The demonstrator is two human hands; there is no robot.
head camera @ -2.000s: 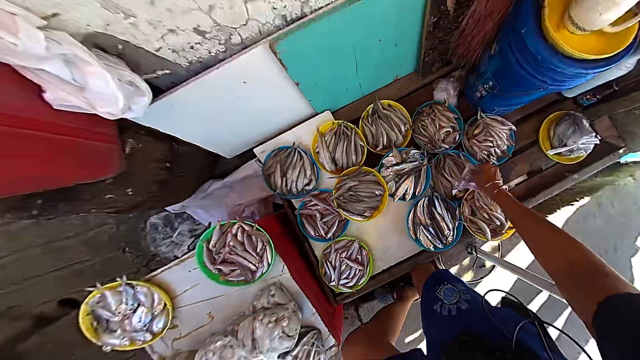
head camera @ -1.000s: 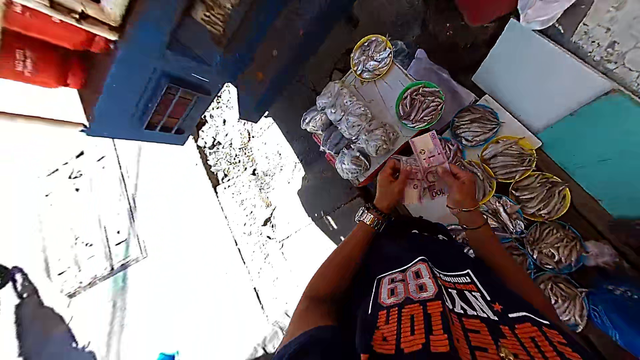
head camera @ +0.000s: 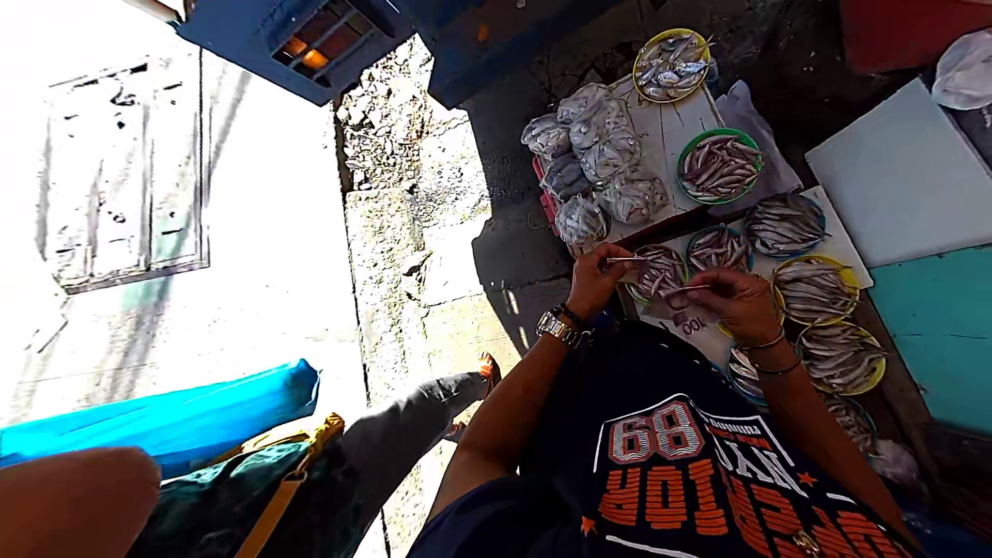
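Note:
Just above the dark shirt, my left hand (head camera: 597, 280), with a metal watch and a dark bracelet on its wrist, pinches a thin folded banknote (head camera: 625, 260), seen nearly edge-on. Close by on the right, my right hand (head camera: 736, 304), wearing thin bangles, grips banknotes (head camera: 688, 318) that hang from its fingers. Both hands are over the near end of a board with plates of small fish. A plate of pinkish fish (head camera: 659, 271) lies partly behind the notes, and another plate of fish (head camera: 719, 249) is just beyond my right hand.
Bagged fish (head camera: 608, 151), a green-rimmed plate (head camera: 721, 167) and a yellow-rimmed plate (head camera: 672, 66) stand on a white board. More fish plates (head camera: 816, 289) line the right. A passing person's leg (head camera: 411, 411) and a blue bundle (head camera: 170, 415) are at lower left.
A second ago my hands held banknotes spread close together; now they are farther apart, each with notes. A person has come in at lower left. The view has turned strongly since the earliest frame.

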